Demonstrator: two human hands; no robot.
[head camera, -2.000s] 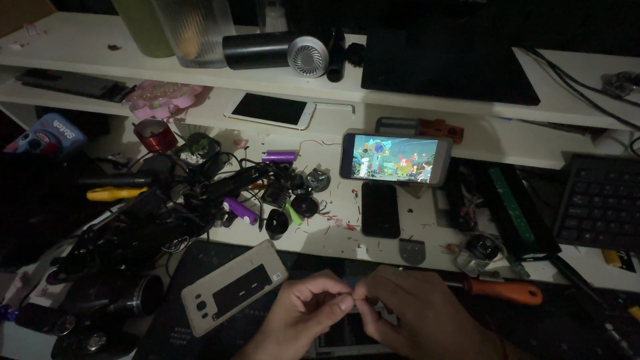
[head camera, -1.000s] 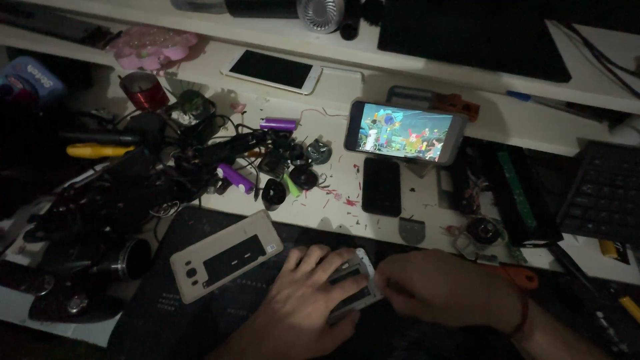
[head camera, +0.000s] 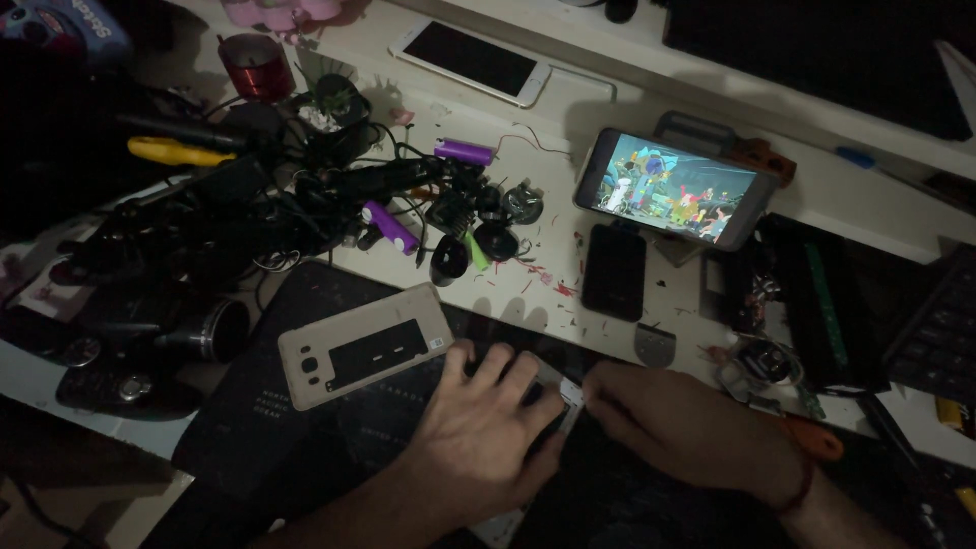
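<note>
On the dark printed desk mat (head camera: 229, 450), my left hand (head camera: 488, 427) lies spread over an opened phone body (head camera: 570, 393), which shows between and beyond the fingers. My right hand (head camera: 679, 427) is at that body's right edge, its fingers curled; whether they pinch anything is hidden. A beige phone back cover (head camera: 313, 351), inner side up, lies left of my left hand. Beyond my right hand are a small black phone (head camera: 614, 272), lying flat, and a larger phone (head camera: 671, 189), propped up and playing a cartoon.
A heap of cables and black parts (head camera: 305, 206) covers the left side, with purple battery cells (head camera: 389, 227) and a camera (head camera: 183, 335). A white phone (head camera: 473, 61) lies farther back. An orange handle (head camera: 816, 438) is beside my right wrist; a keyboard (head camera: 934, 328) stands at right.
Two seconds ago my hands met fingertip to fingertip; they have since parted, my left hand spreading over the phone body and my right at its edge. The view has tilted down.
</note>
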